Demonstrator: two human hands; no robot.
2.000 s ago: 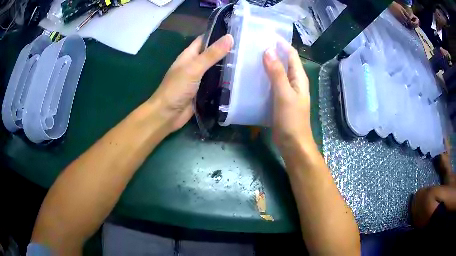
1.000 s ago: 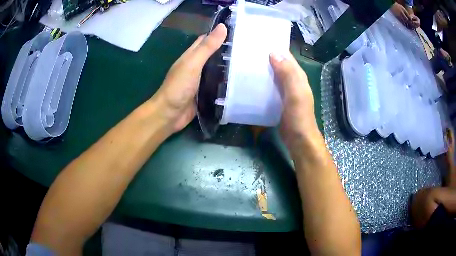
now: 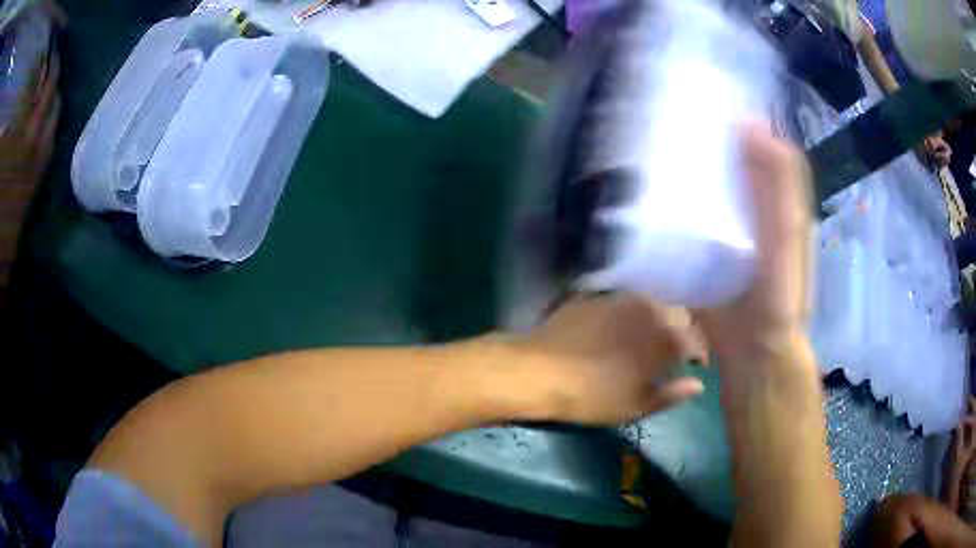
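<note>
A frosted translucent housing (image 3: pixel 696 161), with a dark base (image 3: pixel 594 203) along its left side, is raised over the bench and strongly blurred. My right hand (image 3: pixel 776 236) holds the housing's right side. My left hand (image 3: pixel 626 359) is at its lower end, palm and fingers partly curled and pointing right; whether it touches the unit is unclear. The joint between housing and base is too blurred to tell.
Two open translucent housings (image 3: pixel 219 150) stand on the green bench at left. A white sheet (image 3: pixel 417 59) lies at the back. A dark green bar (image 3: pixel 894 139) and a row of units (image 3: pixel 888 289) are at right, near bubble wrap (image 3: pixel 883 450). Other people's arms show at both edges.
The view has shifted right. My left hand has left the black base's side and moved below the unit. My right hand still holds the housing, now blurred by motion.
</note>
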